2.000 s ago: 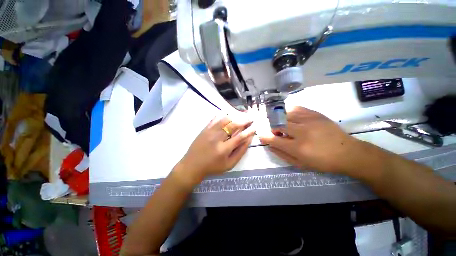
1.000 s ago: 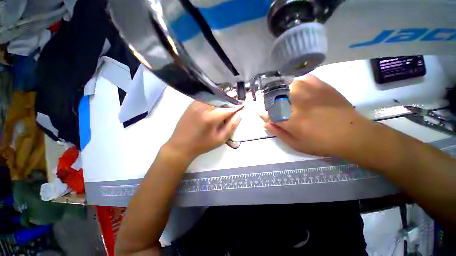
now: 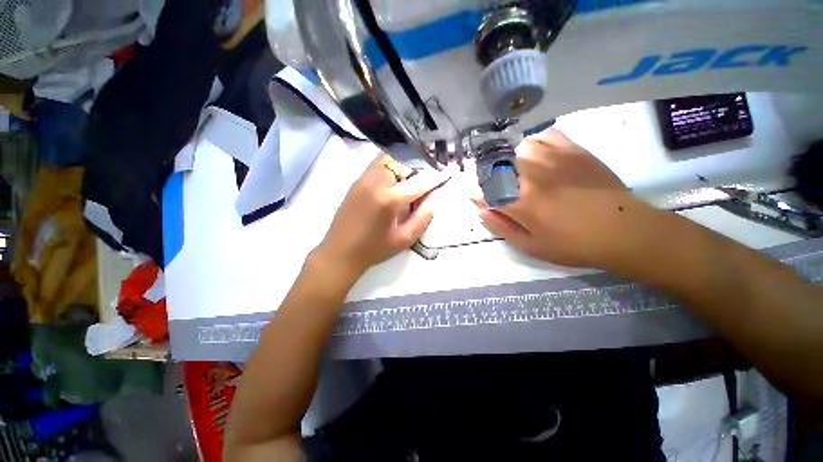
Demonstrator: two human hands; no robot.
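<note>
The white lockstitch machine [image 3: 577, 54] with a blue stripe spans the top. Its needle area is brightly lit, with a grey-blue attachment [image 3: 499, 180] beside the needle. My left hand [image 3: 377, 212] lies left of the needle, fingertips close to it. My right hand [image 3: 564, 203] lies just right of the attachment, fingers bent down. Glare washes out the work between them, so I cannot tell what either hand holds. A white piece with a black edge [image 3: 287, 153] lies folded on the table behind my left hand.
A lit phone [image 3: 706, 121] lies behind metal snips [image 3: 767, 213] at the right. A dark bundle [image 3: 809, 173] is at the right rim. The ruled scale [image 3: 469, 314] runs along the front edge. Black cloth [image 3: 135, 126] and mustard cloth [image 3: 56, 244] heap at the left; a red basket [image 3: 209, 406] is lower left.
The view came close to the machine, then drew back somewhat. My left hand has moved left and back from the front of the needle; my right hand has shifted slightly back beside the attachment.
</note>
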